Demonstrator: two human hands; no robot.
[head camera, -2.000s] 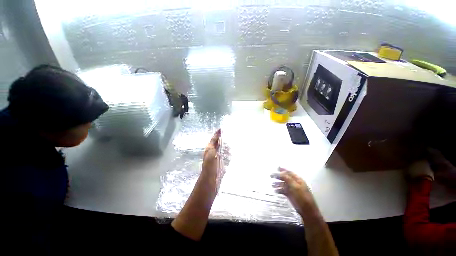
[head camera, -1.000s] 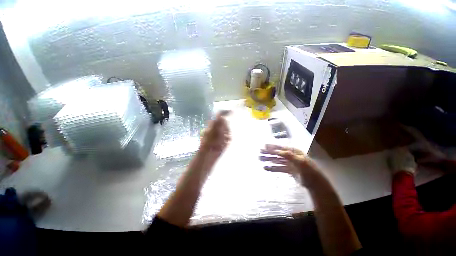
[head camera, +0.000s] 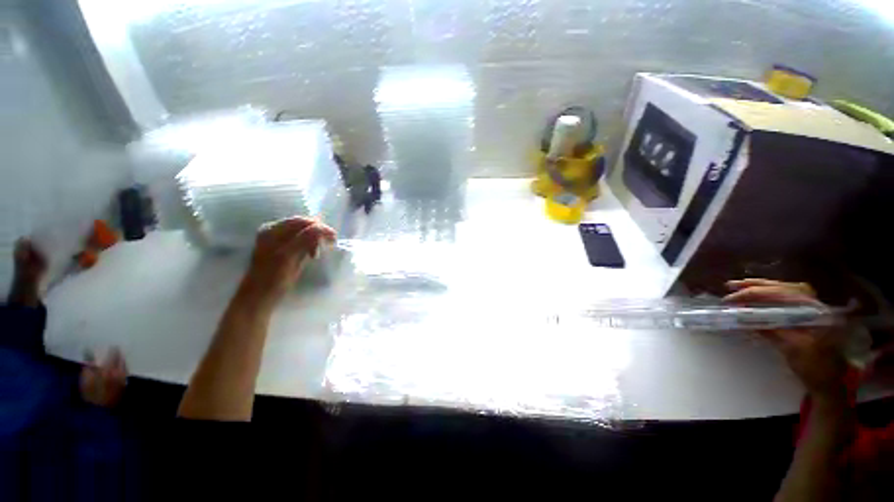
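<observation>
My right hand (head camera: 799, 324) is at the far right, shut on a clear plastic tray (head camera: 686, 315) seen nearly edge-on, above the table. My left hand (head camera: 282, 257) is at the left, in front of a ribbed translucent tray stack (head camera: 260, 176), fingers curled; glare hides whether it holds anything. A taller tray stack (head camera: 425, 137) stands at the back. Crinkled clear film (head camera: 382, 368) lies on the white table in front of me.
A printed carton (head camera: 676, 157) lies on its side at the right, behind my right hand. A black phone (head camera: 601, 244) and yellow holder (head camera: 569, 167) are left of it. A person's hands (head camera: 104, 376) show at far left. A red sleeve (head camera: 872, 431) is beside my right forearm.
My left hand has moved left to the tray stack. My right hand has moved far right and now holds a clear tray. The view has shifted, and the person at left has moved back.
</observation>
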